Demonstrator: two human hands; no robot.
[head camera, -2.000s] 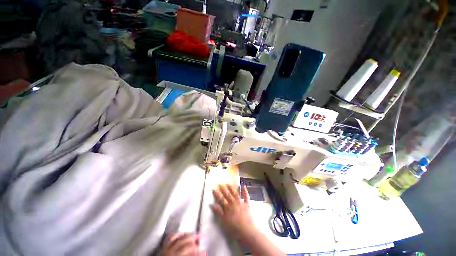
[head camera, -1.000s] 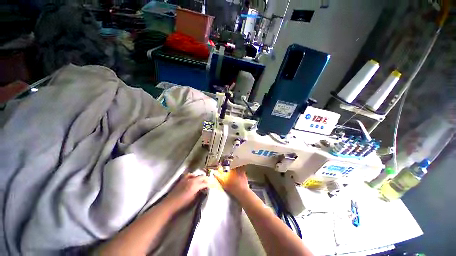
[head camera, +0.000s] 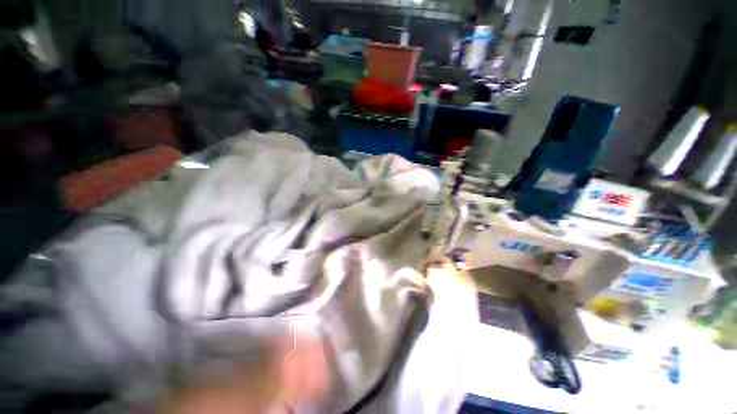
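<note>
A large grey-beige cloth (head camera: 250, 234) lies heaped left of the sewing machine (head camera: 533, 251), its pale edge (head camera: 440, 340) running from the presser foot area (head camera: 440, 271) toward me. My left hand (head camera: 299, 372) is a blurred skin-coloured shape low in the picture, over the cloth and well away from the needle. Its fingers cannot be made out, nor whether it grips the cloth. My right hand is not in view.
Black scissors (head camera: 556, 364) lie on the white table (head camera: 501, 376) beside the machine bed, with a small blue tool (head camera: 674, 365) farther right. A dark blue phone-like slab (head camera: 566, 158) stands on the machine head. White thread cones (head camera: 679, 141) stand behind. Crates (head camera: 391, 65) are at the back.
The view has turned left and is blurred. My left hand has moved from beside the needle toward the lower left. My right hand has left the needle area and the picture, uncovering the scissors.
</note>
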